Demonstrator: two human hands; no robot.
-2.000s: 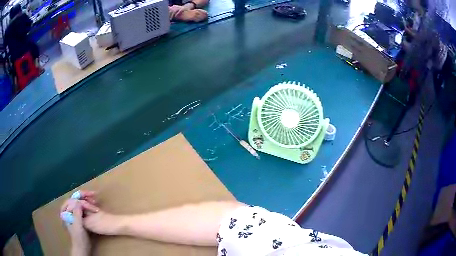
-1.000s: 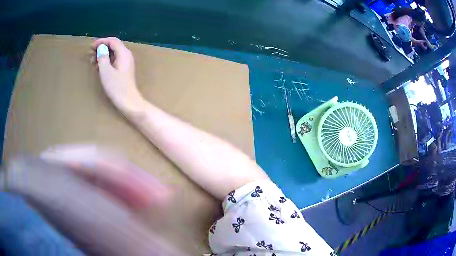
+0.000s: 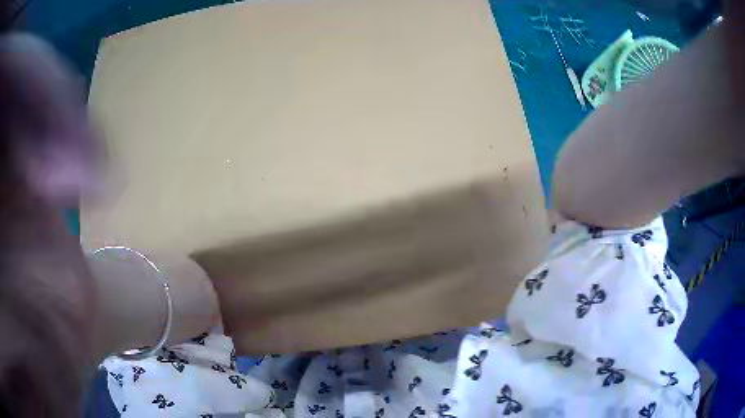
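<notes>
The tan cardboard sheet lies before me with nothing on it but a dark band of shadow across its lower part. My left arm with a thin bracelet is at the left edge. My left hand looks like the large blurred shape close to the camera there; its fingers and anything in it cannot be made out. My right arm is raised at the right edge, and its hand is cut off by the picture's edge. No headphones are in view.
The light green fan stands on the teal bench at the upper right, partly hidden by my right arm. A thin pen-like tool lies beside it. A yellow-black floor stripe shows at the right.
The view has tilted down toward my lap. My right hand has left the cardboard and gone out of the picture. My left arm has moved from across the lower left to the left edge, raised.
</notes>
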